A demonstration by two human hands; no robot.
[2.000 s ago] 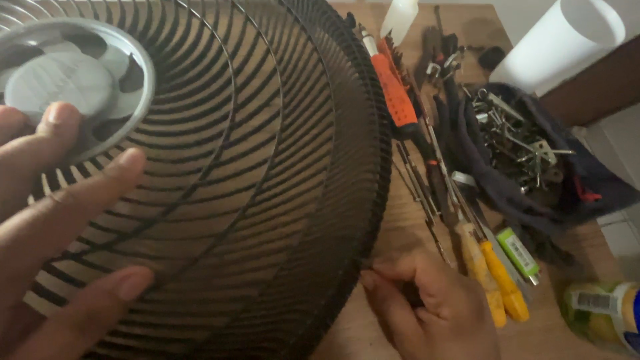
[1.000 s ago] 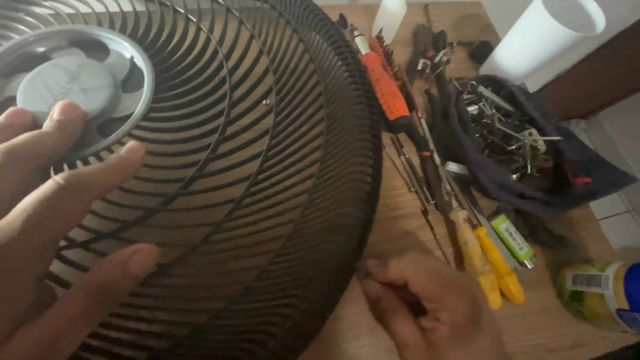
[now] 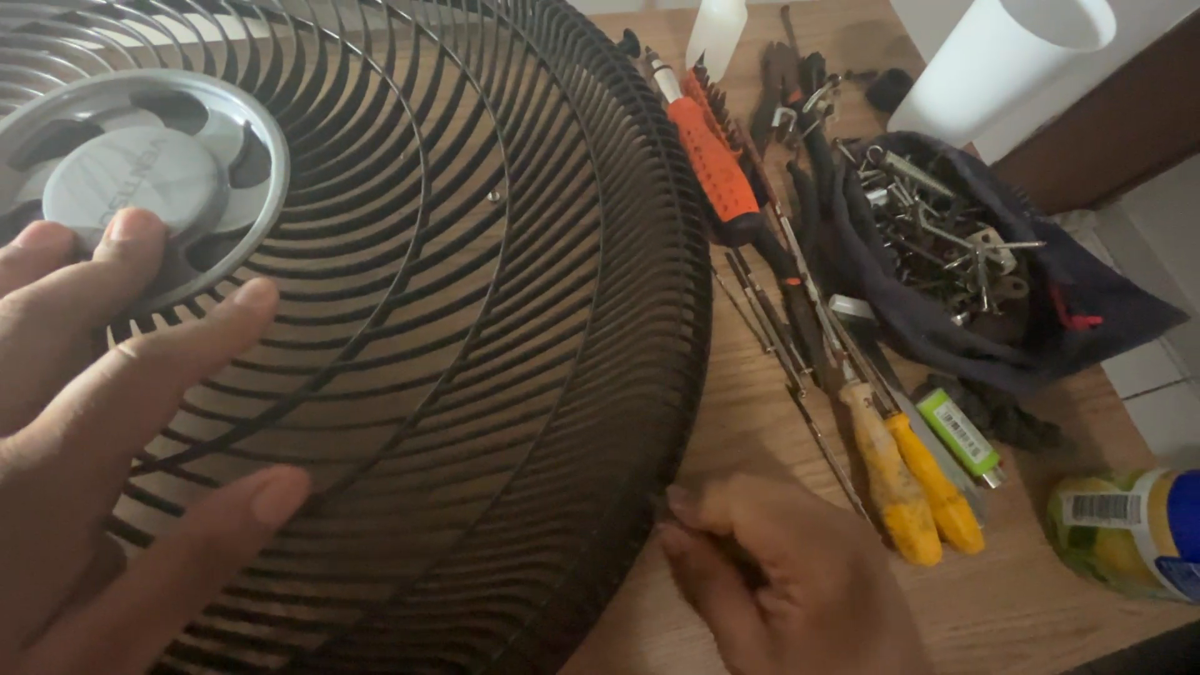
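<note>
A round black fan grille point(image 3: 525, 309) fills the left and middle of the view, with a grey hub badge point(image 3: 131, 173) at its upper left. My left hand point(image 3: 122, 403) lies spread over the grille, two fingertips on the badge and the other fingers over the ribs. At the grille's lower right rim is my right hand point(image 3: 787, 572), its thumb and index finger pinched together against the edge. Whether something small is between those fingertips is hidden. A small shiny screw or rivet point(image 3: 493, 196) shows among the ribs.
Right of the grille lie an orange-handled screwdriver point(image 3: 712, 159), two yellow-handled screwdrivers point(image 3: 895, 478), thin rods or bits point(image 3: 769, 319), pliers point(image 3: 776, 89) and a green lighter point(image 3: 958, 433). Beyond them are a dark cloth pouch of metal hardware point(image 3: 1012, 352), a white cylinder point(image 3: 994, 70) and a jar point(image 3: 1116, 525).
The grille has shifted slightly under my left hand. My right hand has stayed at the rim, its thumb and index finger still pinched.
</note>
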